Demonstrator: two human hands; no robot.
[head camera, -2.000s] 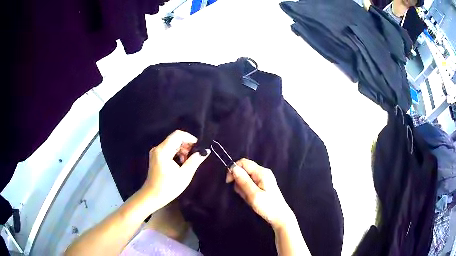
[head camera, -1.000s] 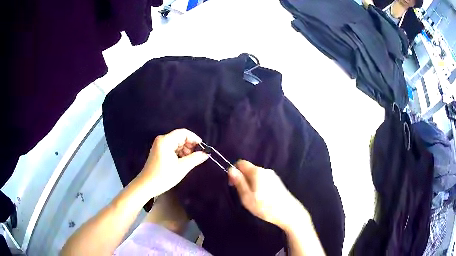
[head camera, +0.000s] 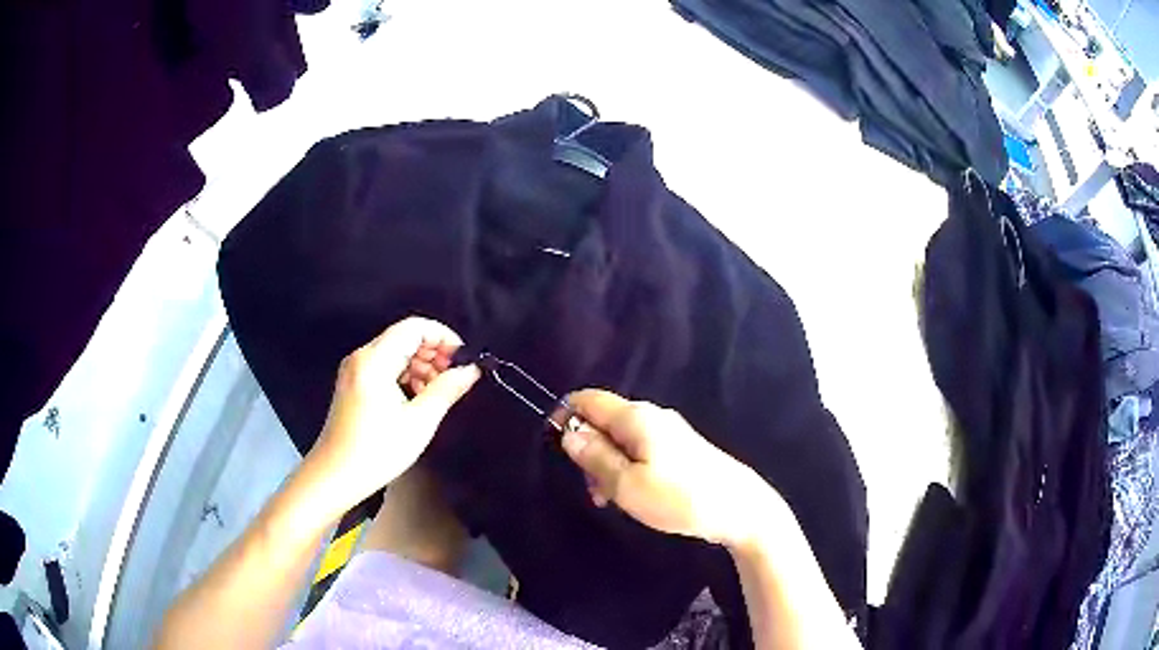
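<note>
A black jacket (head camera: 674, 318) lies spread on the white table, its collar away from me, with a dark hanger hook (head camera: 582, 117) at the neck. My left hand (head camera: 388, 394) pinches a bit of the jacket's front edge between thumb and fingers. My right hand (head camera: 648, 457) holds a thin silvery wire tool (head camera: 524, 391), shaped like a narrow loop. The tool's far end touches the cloth at my left fingertips. Whether a button sits there is too small to tell. A short light mark shows inside the neck opening.
The white tabletop (head camera: 445, 57) curves around the jacket. Black garments (head camera: 1017, 419) with hanger hooks lie at the right, a blue-grey garment (head camera: 1099, 286) beyond them. Dark folded garments (head camera: 877, 64) lie at the far right. Dark cloth (head camera: 115, 152) fills the upper left. Yellow-black tape (head camera: 337, 555) shows below.
The whole view has shifted, so the jacket and both hands appear further left. The light mark in the neck opening now shows. The tool's end remains at my left fingertips.
</note>
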